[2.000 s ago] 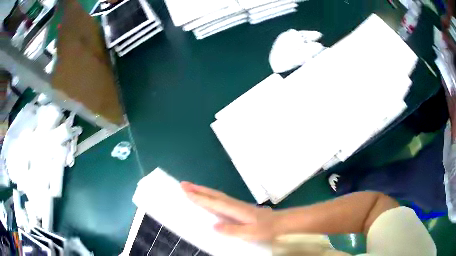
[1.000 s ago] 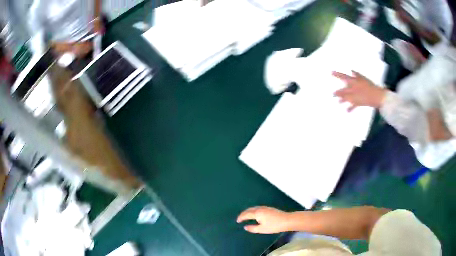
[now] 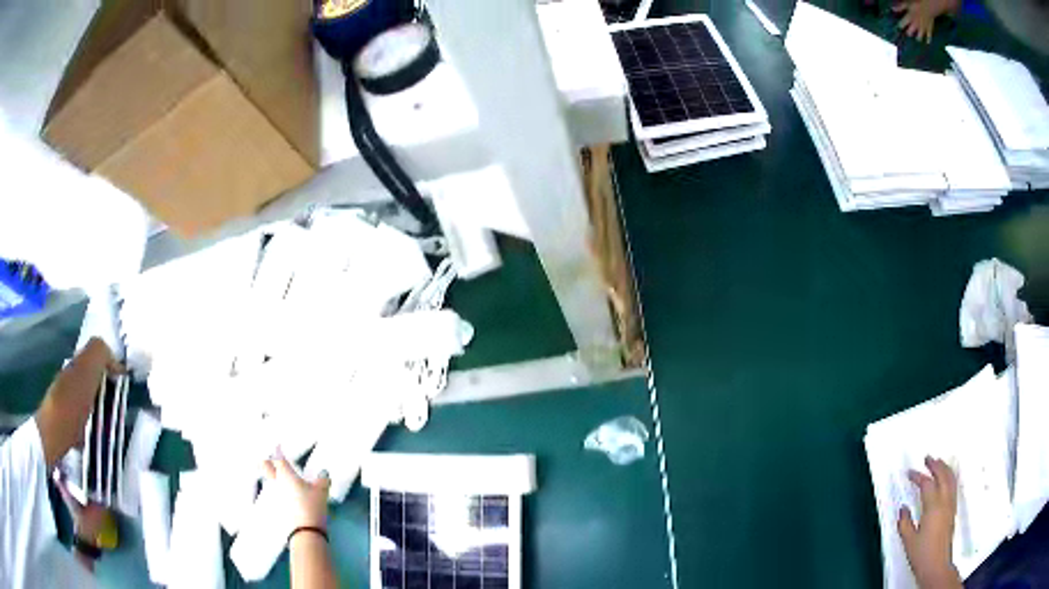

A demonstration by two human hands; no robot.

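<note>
My left hand (image 3: 301, 504), with a dark band at the wrist, reaches from the bottom edge into a pile of white foam pieces (image 3: 299, 334). Its fingertips touch the foam; glare hides whether they grip a piece. To its right a small solar panel (image 3: 446, 552) lies dark face up, cut off by the bottom edge. A white foam end cap (image 3: 449, 473) sits across the panel's far edge. My right hand is not in view.
A metal post (image 3: 518, 150) and shelf with a brown carton (image 3: 207, 127) stand above the pile. Another worker's hands hold panels (image 3: 104, 443) at left. Another person's hand (image 3: 932, 518) lies on white panels (image 3: 978, 449). Clear plastic (image 3: 618, 440) lies near the seam.
The view has swung left, bringing the foam pile and shelf into view. My left hand now shows at the foam; the cream-sleeved right arm has left the picture.
</note>
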